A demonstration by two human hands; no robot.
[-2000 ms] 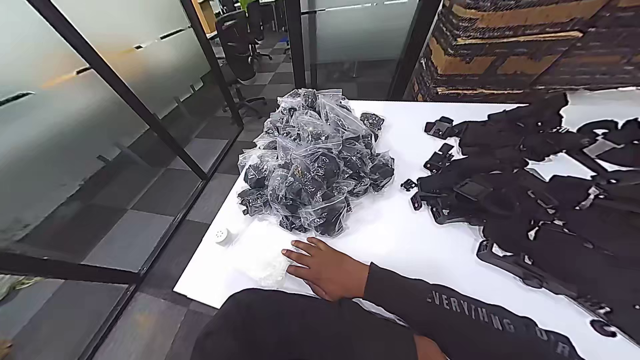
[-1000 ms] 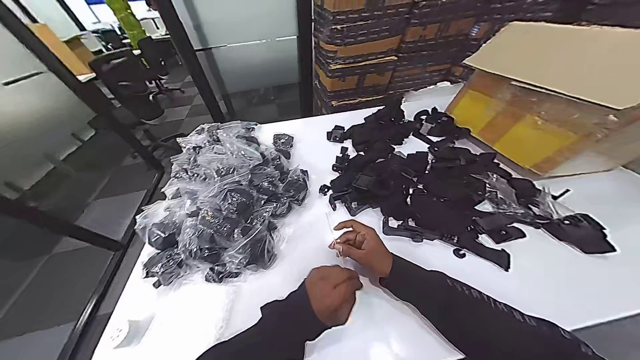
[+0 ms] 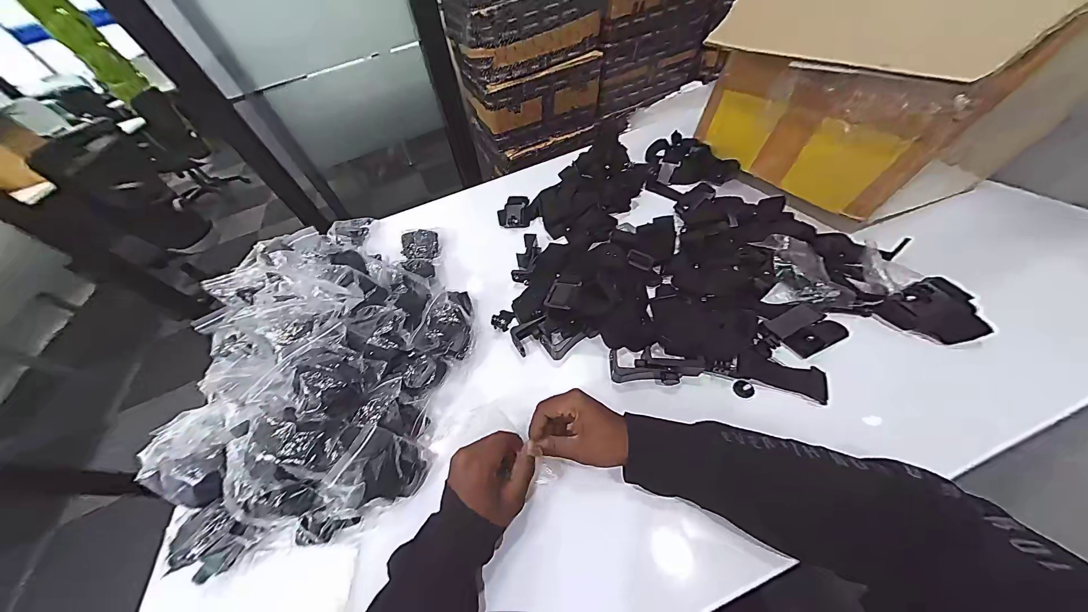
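Observation:
My left hand (image 3: 491,476) and my right hand (image 3: 580,429) meet over the white table (image 3: 629,527), fingertips together. Both pinch a clear plastic bag (image 3: 546,469), which shows faintly between and below the fingers. To the left of my hands lies a large heap of clear plastic bags (image 3: 314,382) with black items inside. Beyond my right hand is a spread of loose black straps and plastic mounts (image 3: 629,280), with a few clear bags (image 3: 799,272) lying on it. A small round black part (image 3: 743,388) sits at its near edge.
An open cardboard box (image 3: 850,144) with yellow patches stands at the table's back right. Stacked, wrapped cartons (image 3: 531,76) are behind the table. A frosted glass partition (image 3: 340,93) and office chairs (image 3: 161,127) are at the back left.
The view has swung right, bringing in the cardboard box. Two seconds ago one hand lay flat on the table beside the bag heap; now both hands are together with a clear bag between them.

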